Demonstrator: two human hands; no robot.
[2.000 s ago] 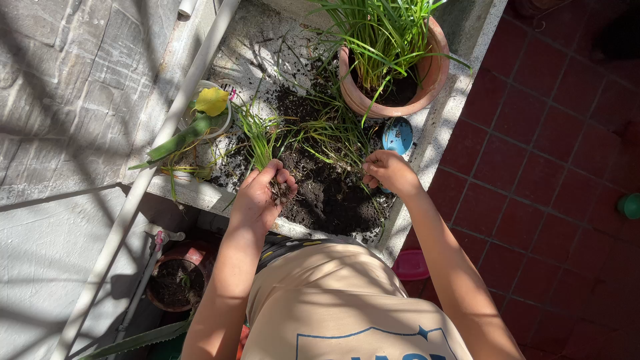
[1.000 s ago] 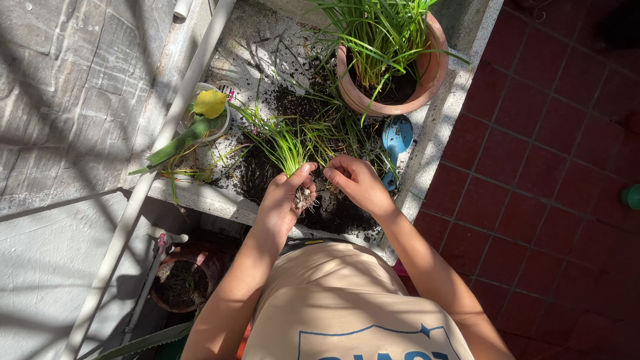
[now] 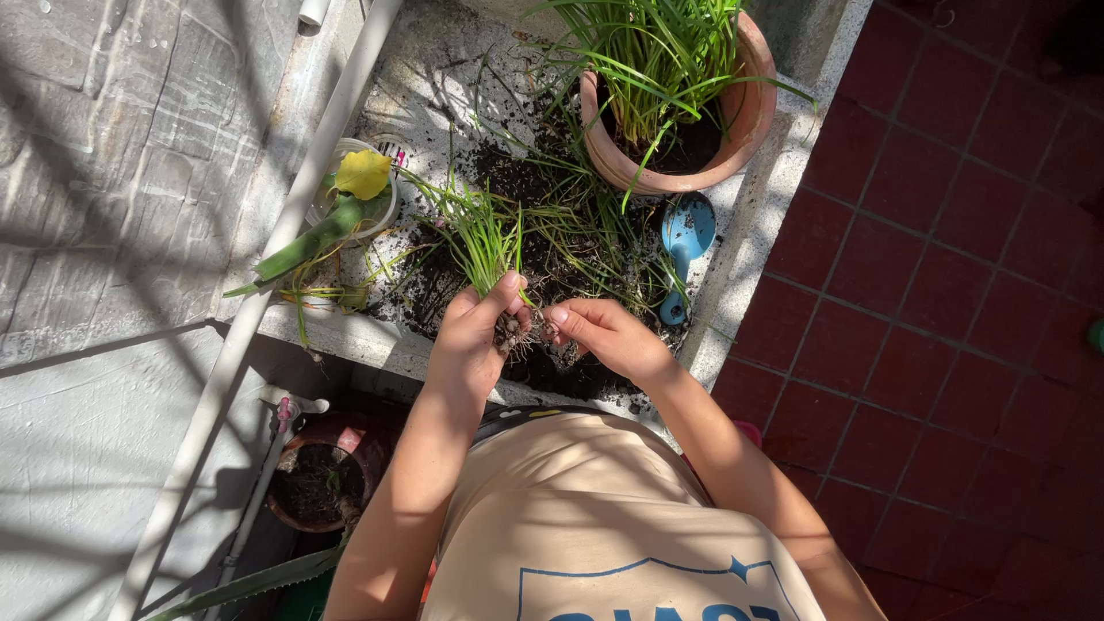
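My left hand (image 3: 474, 332) is closed around a bunch of grass-like green plants (image 3: 485, 241), with bulbs and roots showing below the fingers. Close to its right, my right hand (image 3: 604, 336) has thumb and fingertips together at the edge of the roots; a small bit of root seems pinched there. Dark soil (image 3: 565, 366) and loose green blades (image 3: 586, 237) lie under and beyond both hands. A blue plastic scoop (image 3: 688, 226) with soil on it rests to the right. Behind it stands a terracotta pot (image 3: 759, 112) of long green leaves.
At the left, a clear plastic container (image 3: 388, 220) holds a thick green leaf (image 3: 319, 240) and a yellow leaf (image 3: 363, 174). A white pipe (image 3: 228, 362) runs diagonally beside the concrete basin's rim (image 3: 733, 250). A potted plant (image 3: 319, 483) and a tap (image 3: 289, 405) are lower left.
Two seconds ago my right hand was farther from the left, over the soil at the right; now it is beside the roots. The blue scoop's handle, hidden before, shows now.
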